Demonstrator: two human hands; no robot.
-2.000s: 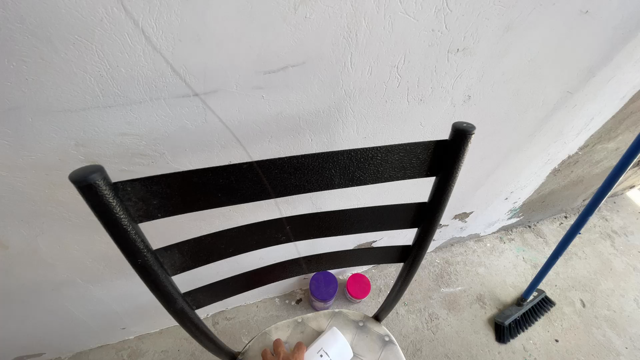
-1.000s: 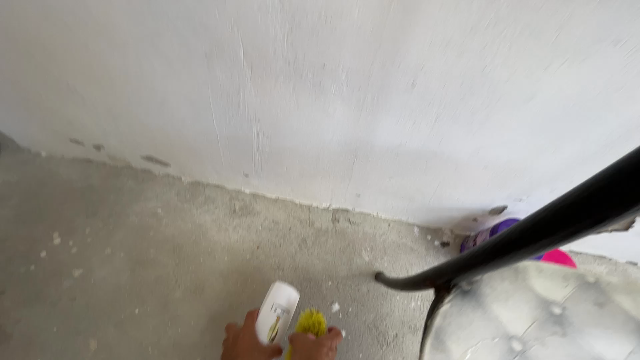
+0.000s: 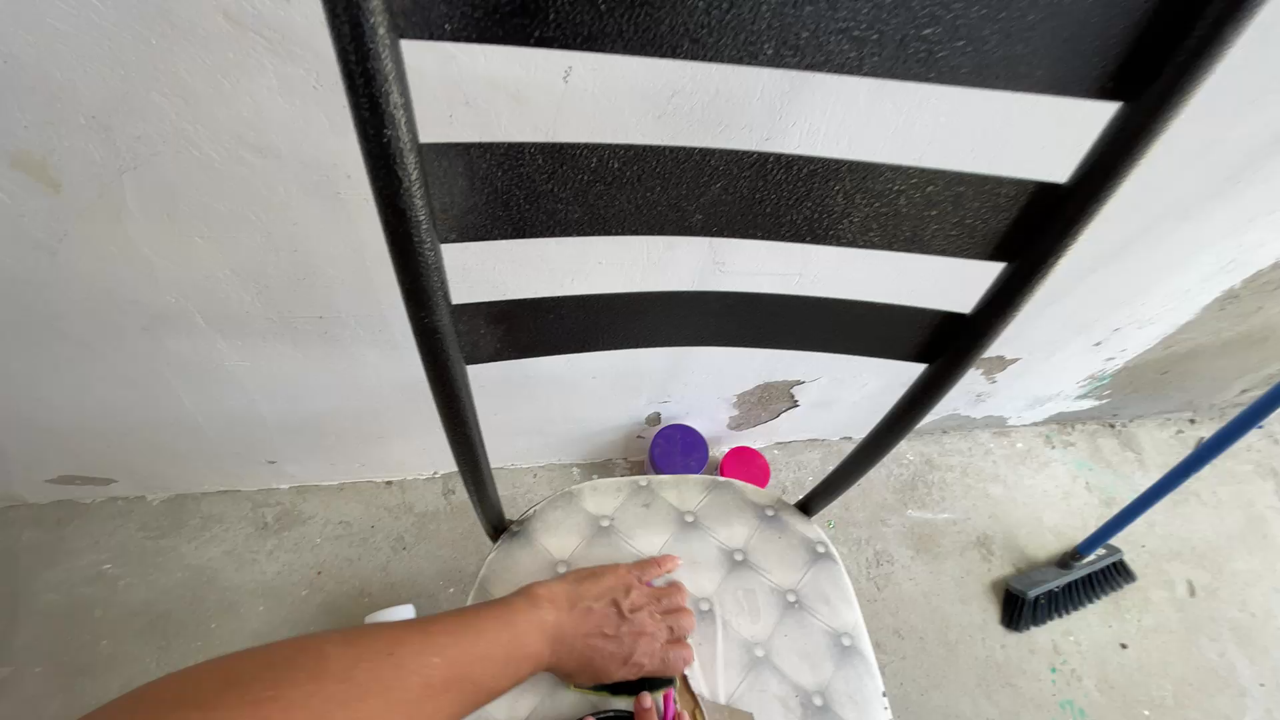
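My left hand (image 3: 620, 620) reaches in from the left over the tufted, pale grey chair seat (image 3: 780, 630), palm down with fingers bent. Just below it lies a dark item with a yellow-green edge (image 3: 625, 688); whether my fingers grip anything is hidden. Only some fingertips of my right hand (image 3: 655, 710) show at the bottom edge, next to a small pink item (image 3: 669, 703) and a brownish one. A sliver of purple shows under my left index finger. The black metal chair back (image 3: 700, 325) rises beyond the seat.
Behind the seat, by the wall, stand containers with a purple lid (image 3: 679, 450) and a pink lid (image 3: 745, 467). A white object (image 3: 391, 613) is left of the seat. A broom with black bristles (image 3: 1068, 588) and a blue handle rests on the concrete floor at right.
One second ago my hands were left of the chair with a white container and a yellow bristly item; now they are at the seat. The view has swung back to the chair.
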